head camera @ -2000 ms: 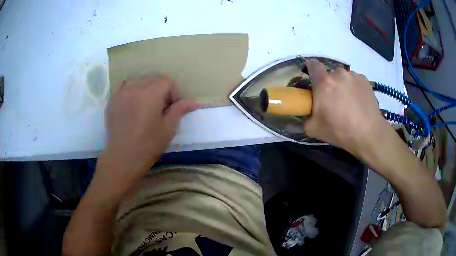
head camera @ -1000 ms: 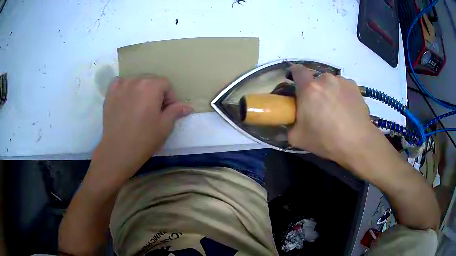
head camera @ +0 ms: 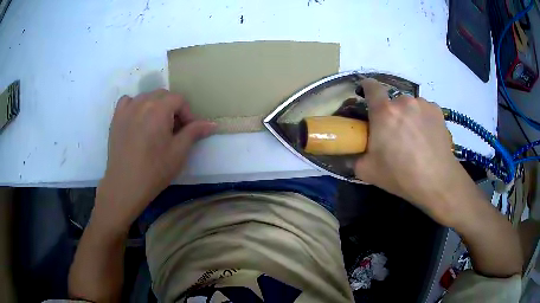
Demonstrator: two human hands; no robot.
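A khaki fabric panel (head camera: 254, 77) lies flat on the white table. A narrow folded edge (head camera: 240, 123) runs along its near long side. My left hand (head camera: 151, 139) is at the panel's near left corner, thumb and fingertips on the folded edge. My right hand (head camera: 408, 139) grips the wooden handle of a silver steam iron (head camera: 320, 97). The iron's tip points left and rests on the near right part of the panel, over the folded edge, hiding that part.
A dark pad with reddish marks (head camera: 469, 35) lies at the far right. The iron's hoses with coiled guards (head camera: 479, 133) trail off right. A small layered stack (head camera: 9, 105) shows at the left edge. A red box (head camera: 523, 71) stands beyond the table's right side.
The folded edge now shows along the near side between my left hand and the iron. The iron's tip went left, then slightly right in view. The whole table view has shifted right.
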